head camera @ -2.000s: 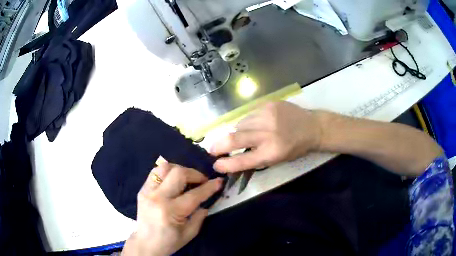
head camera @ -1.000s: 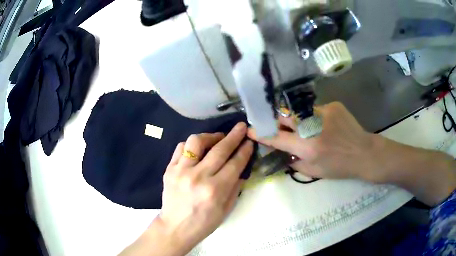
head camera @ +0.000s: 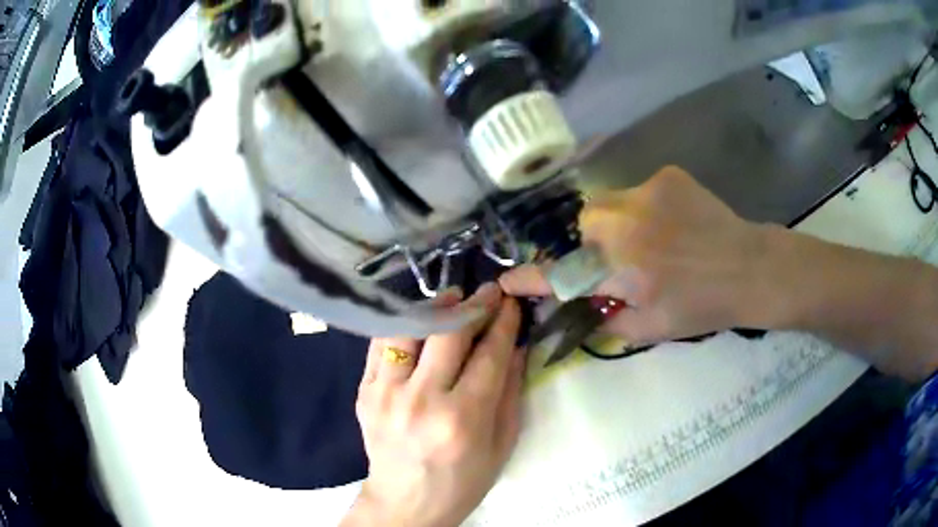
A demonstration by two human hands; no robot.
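A dark cut panel (head camera: 278, 401) lies flat on the white table, its right end under the sewing machine head (head camera: 339, 144). A small cream sticker (head camera: 308, 323) shows on it, partly covered by the head. My left hand (head camera: 442, 396), with a ring, presses on the panel's right part with fingertips near the needle area. My right hand (head camera: 669, 262) is beside it on the right, fingers bent around thread snips (head camera: 568, 329) whose dark blades point out below the palm. An index fingertip reaches the panel's edge. The needle and presser foot are hidden.
The ribbed cream tension knob (head camera: 522, 139) and bent wire guides (head camera: 437, 262) are just above my fingers. A stack of dark pieces (head camera: 87, 237) lies at the far left. A ruler scale (head camera: 710, 422) runs along the front edge. Dark-looped scissors (head camera: 923, 185) lie at far right.
The view has moved closer to the machine head, which now covers more of the panel and sticker. My hands stay beside the needle area, pressing the panel; the snips remain in my right hand.
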